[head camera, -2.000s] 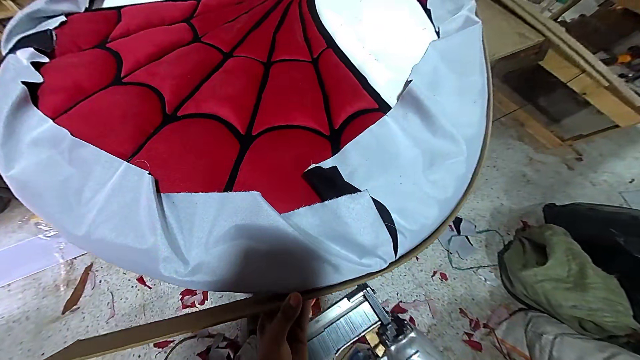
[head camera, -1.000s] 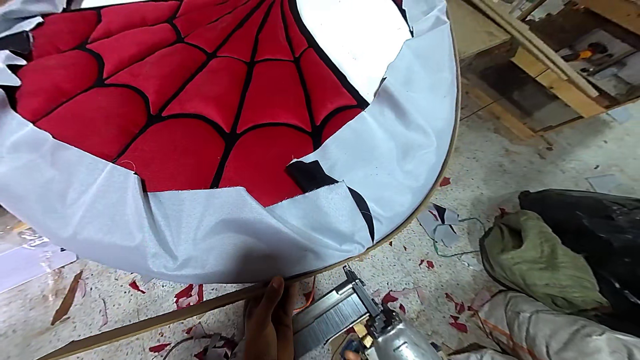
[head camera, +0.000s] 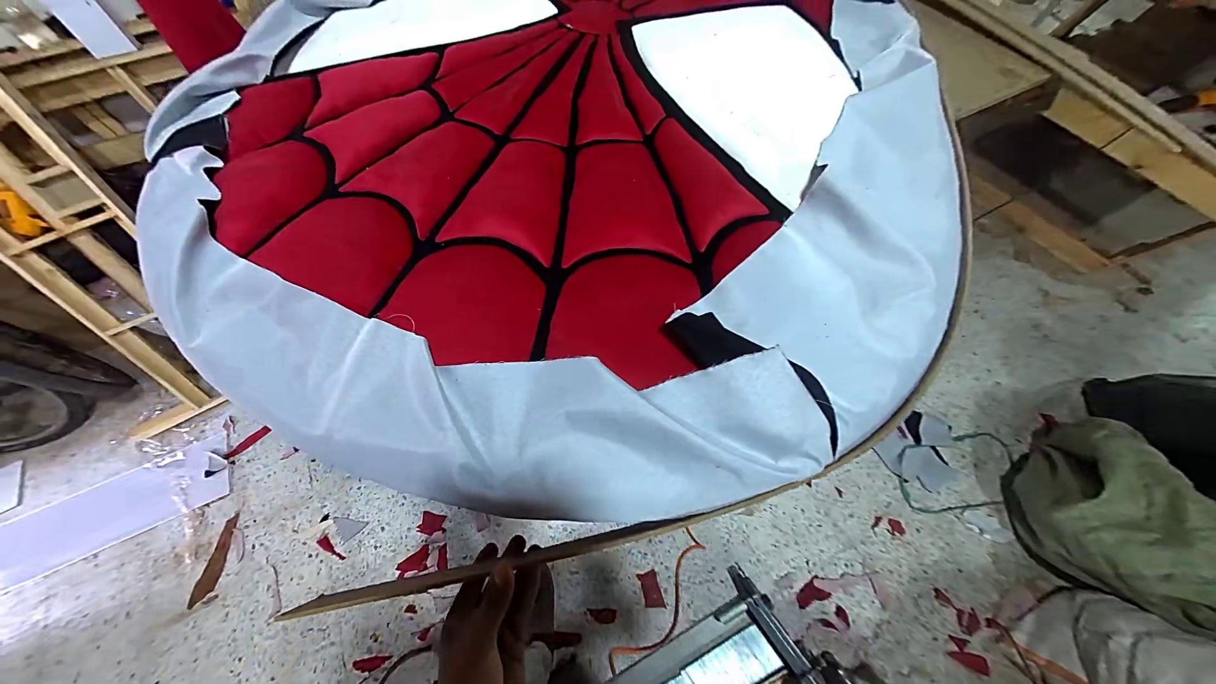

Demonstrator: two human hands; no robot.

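A rounded padded panel of red fabric (head camera: 608, 199) with black web lines and white eye shapes fills the upper middle. Pale grey-white cloth (head camera: 570, 437) is folded over its rim, cut ragged along the inner edge. A thin strip of brown board (head camera: 408, 589) meets the panel's lower edge and sticks out to the left. My left hand (head camera: 494, 608) grips this strip, thumb in front, fingers partly behind it. Right of that hand is a metal staple gun (head camera: 741, 636), cut off by the bottom edge; its tip is below the panel rim. My right hand is not visible.
Red fabric scraps (head camera: 651, 589) and an orange cord (head camera: 676, 598) lie on the speckled floor. A wooden frame (head camera: 85, 237) stands at left above a wheel (head camera: 38, 399). An olive cloth bundle (head camera: 1111, 513) is at right, below wooden boards (head camera: 1130, 142). A long pale sheet (head camera: 104, 522) lies lower left.
The staple gun has shifted a little right, away from my left hand, which keeps hold of the board strip. The view has shifted, showing more of the panel and the wooden frame at left.
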